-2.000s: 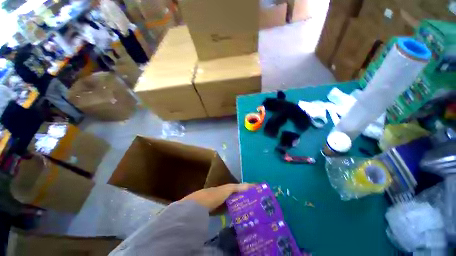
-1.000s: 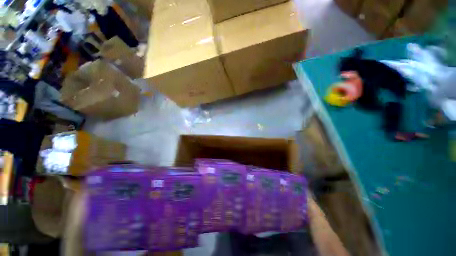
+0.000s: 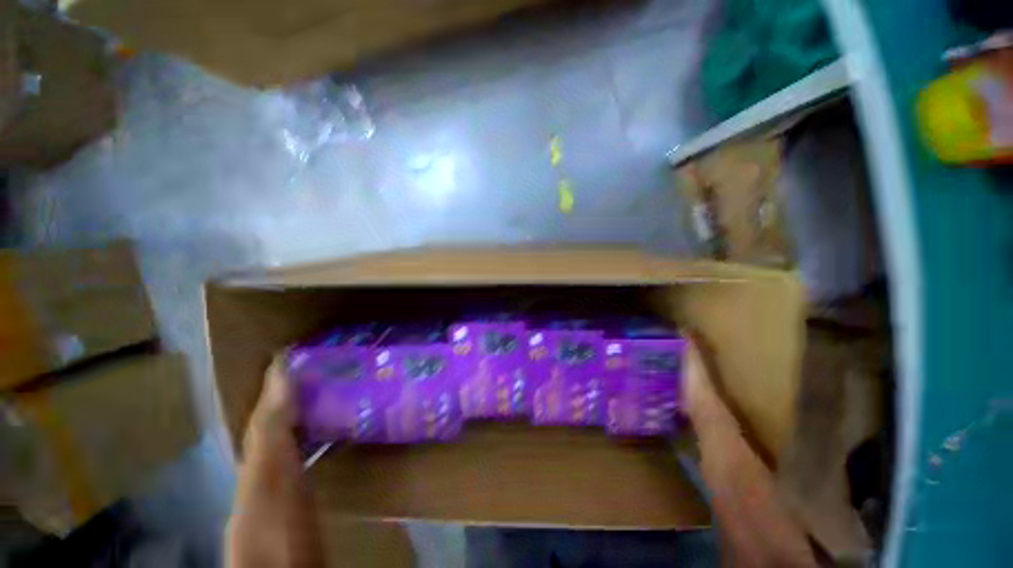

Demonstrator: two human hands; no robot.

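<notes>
Several purple retail boxes (image 3: 497, 372) stand side by side in one row inside a large open brown carton (image 3: 500, 483) on the floor. The middle boxes sit slightly out of line with the others. My left hand (image 3: 272, 416) presses the left end of the row. My right hand (image 3: 705, 405) presses the right end. Both hands are bare, blurred and inside the carton, with the row clamped between them. The fingertips are partly hidden. How far the row is above the carton's bottom cannot be told.
A green-topped table (image 3: 961, 333) edges the right side, with an orange and yellow tape roll (image 3: 964, 117) on it. Brown cartons (image 3: 94, 411) stand at the left. Another carton (image 3: 300, 33) is at the top. Clear plastic scraps (image 3: 328, 122) lie on the grey floor.
The row of purple boxes, held in front of the carton a second ago, is now down inside it between both hands. Earlier a hand was at boxes on the table edge. The view has tilted down.
</notes>
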